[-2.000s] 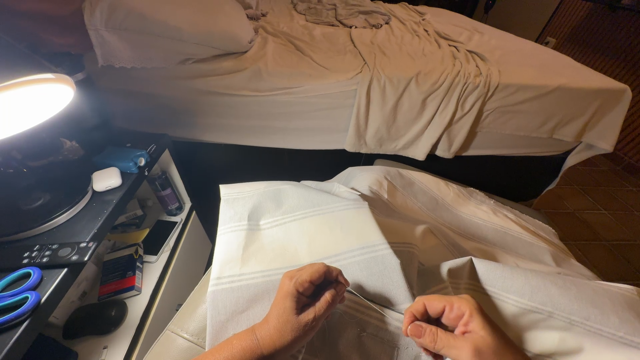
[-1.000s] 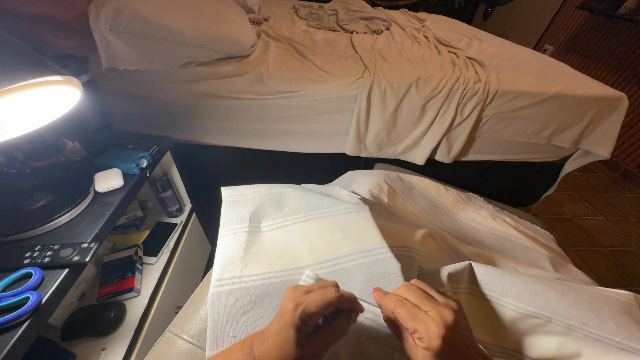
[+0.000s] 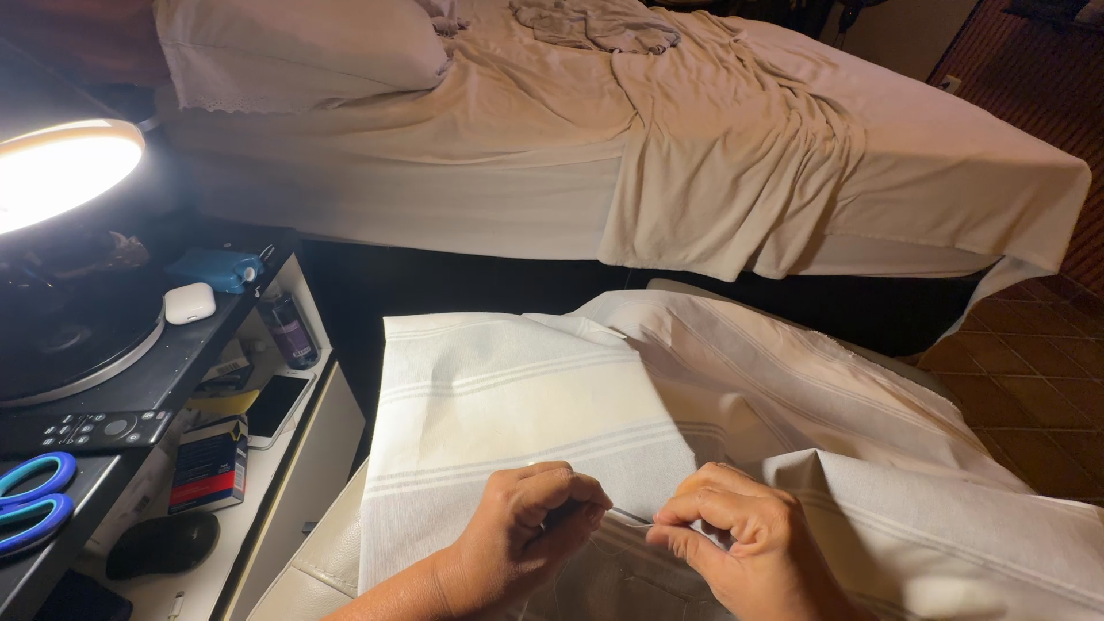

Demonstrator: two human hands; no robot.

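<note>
A pale striped cloth (image 3: 517, 388) lies spread below and around both hands, its left part brightly lit. My left hand (image 3: 539, 526), at bottom centre, has thumb and forefinger pinched on a fine thread. To its right my right hand (image 3: 733, 526) also pinches with thumb and fingertips. Between the two sets of fingertips runs a short thin dark line, perhaps a needle or the thread (image 3: 630, 519); it is too fine to tell. Loose thin thread hangs below the fingers. Both hands are held apart, above the cloth.
On the left stand a glowing lamp (image 3: 69, 168), blue-handled scissors (image 3: 34, 504), a remote control (image 3: 86, 429) and a white earbud case (image 3: 190, 304). An open drawer (image 3: 289, 466) holds a phone, boxes and a black mouse (image 3: 164, 545). Behind is a bed with rumpled sheets (image 3: 535, 190).
One second ago my hands were close together with a fold of cloth raised at the left fingers. Now they are farther apart, and that fold is no longer raised.
</note>
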